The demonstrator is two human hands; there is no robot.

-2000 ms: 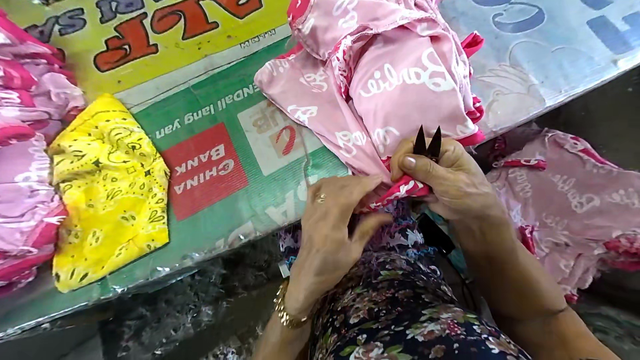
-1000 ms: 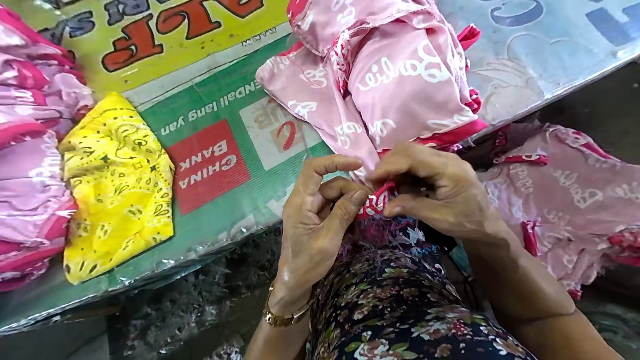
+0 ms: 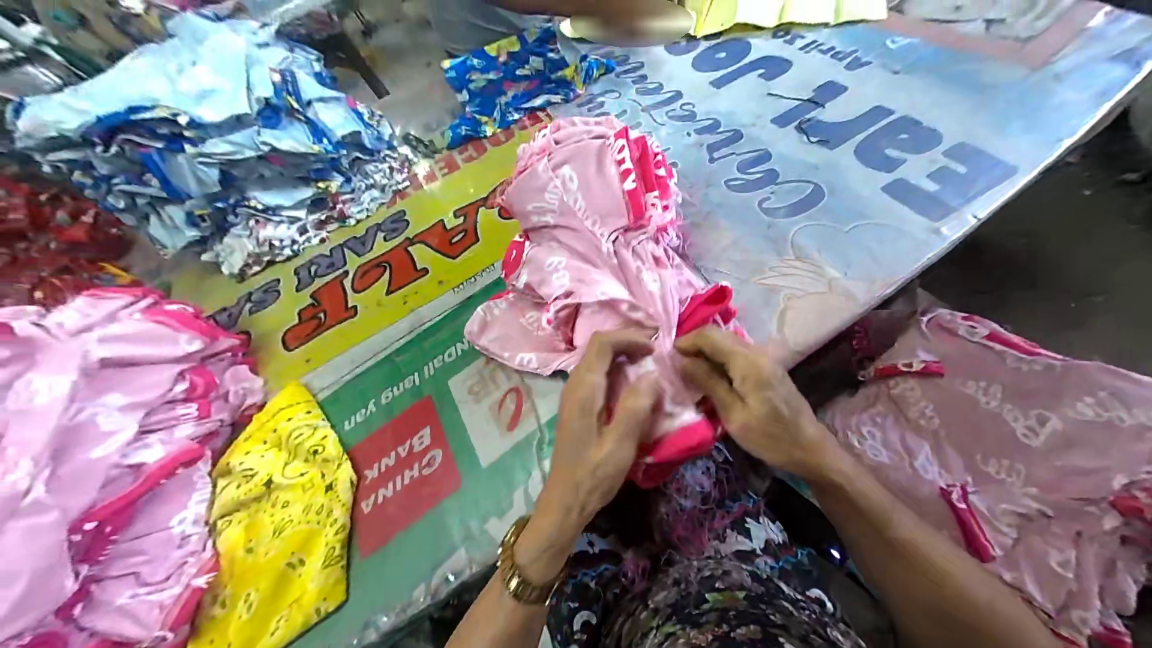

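Note:
A pink printed garment with hot-pink trim (image 3: pixel 621 279) lies bunched at the table's near edge, its lower end over the lap. My left hand (image 3: pixel 603 423) pinches the cloth on its left side, with a gold-toned bracelet (image 3: pixel 520 562) on that wrist. On the right side of the same cloth, my right hand (image 3: pixel 747 391) grips a fold near the hot-pink trim. The fingertips of both hands are partly hidden in the fabric. No scissors show in either hand.
Left are a pink garment pile (image 3: pixel 108 450) and yellow patterned cloth (image 3: pixel 283 522). Light-blue garments (image 3: pixel 207 117) and blue printed cloth (image 3: pixel 513 81) lie farther back. More pink garments (image 3: pixel 999 450) hang at right. Printed sheets cover the table (image 3: pixel 864 171). Another person's arm shows at the top.
The dark pointed blades at my right hand two seconds ago are out of sight. Both hands have shifted their hold on the pink garment. The view has tilted up, showing more table.

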